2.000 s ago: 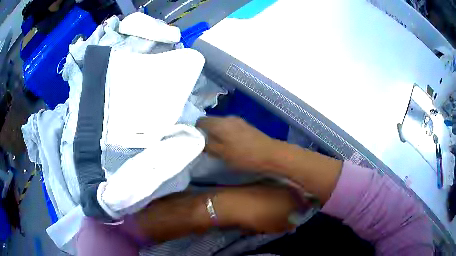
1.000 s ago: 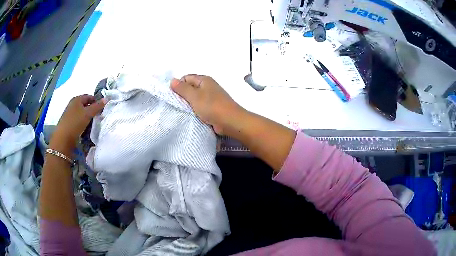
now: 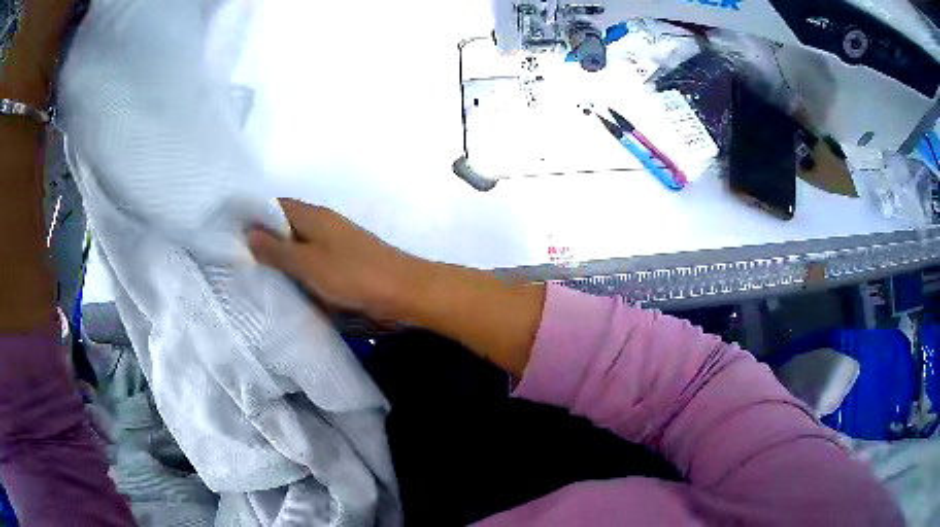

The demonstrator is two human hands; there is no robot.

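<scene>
A pale striped garment (image 3: 237,340) hangs in a long bundle from the top left edge down over the table's front edge to the lap. My right hand (image 3: 330,252) pinches its right side between thumb and fingers, slightly blurred. My left hand (image 3: 36,41) is at the upper left, beside the garment's raised end; its fingers are cut off by the picture's edge, so its hold is hidden. No dark waistband shows.
On the white table (image 3: 361,134) are the sewing machine (image 3: 825,51) at the upper right, pink-and-blue snips (image 3: 647,152), a white printed slip (image 3: 689,121), a black phone (image 3: 763,149) and crumpled plastic (image 3: 895,194). A ruler strip (image 3: 680,283) runs along the front edge.
The garment is now stretched up toward the top left. My left hand has moved up and left to the picture's edge; my right hand has moved left and slightly down.
</scene>
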